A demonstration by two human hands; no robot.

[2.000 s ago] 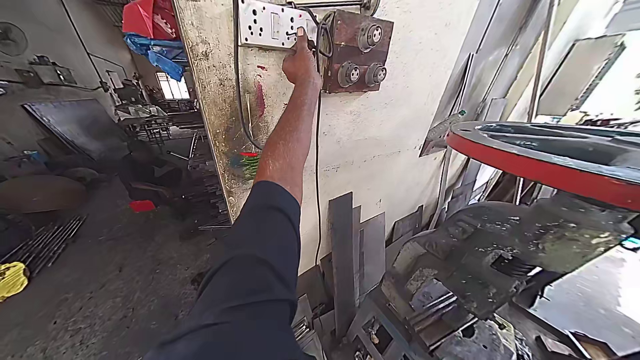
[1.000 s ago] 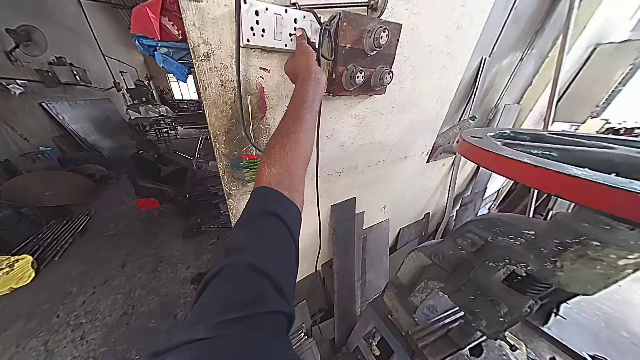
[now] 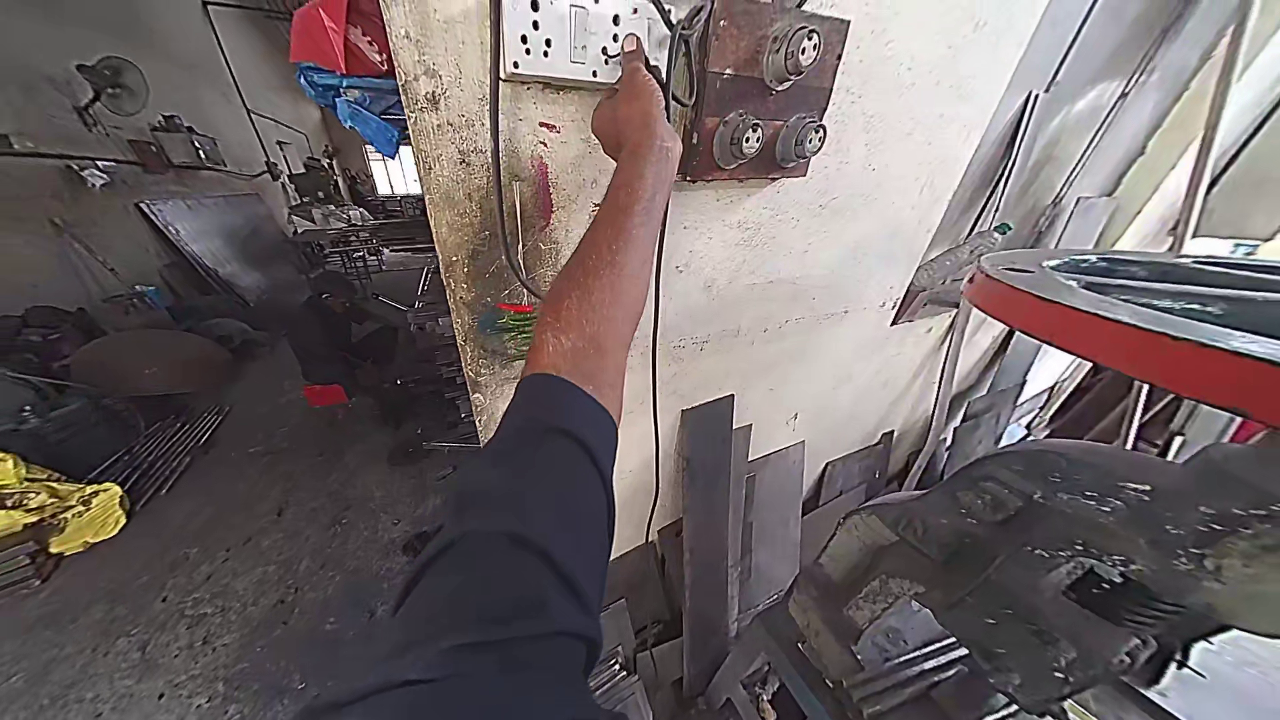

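Note:
My left hand point(image 3: 636, 110) is raised to a white electrical switchboard point(image 3: 540, 45) on the wall. One digit touches the board's face near its sockets; the other fingers are curled and partly hidden, so whether they grip anything cannot be told. Right beside the hand, a black cable point(image 3: 684, 60) loops between the switchboard and a brown box point(image 3: 745, 95) with several round metal-rimmed sockets. A thin black cord point(image 3: 656, 400) hangs down the wall from behind the wrist. My right hand is out of view.
At right stands a heavy machine with a dark casting point(image 3: 1040, 560) and a red-rimmed wheel point(image 3: 1130, 335). Flat metal plates point(image 3: 708, 540) lean against the wall below. Metal rods point(image 3: 160, 455) and yellow sheeting point(image 3: 70, 505) lie on the floor at left. A plastic bottle point(image 3: 955, 262) rests near the wheel.

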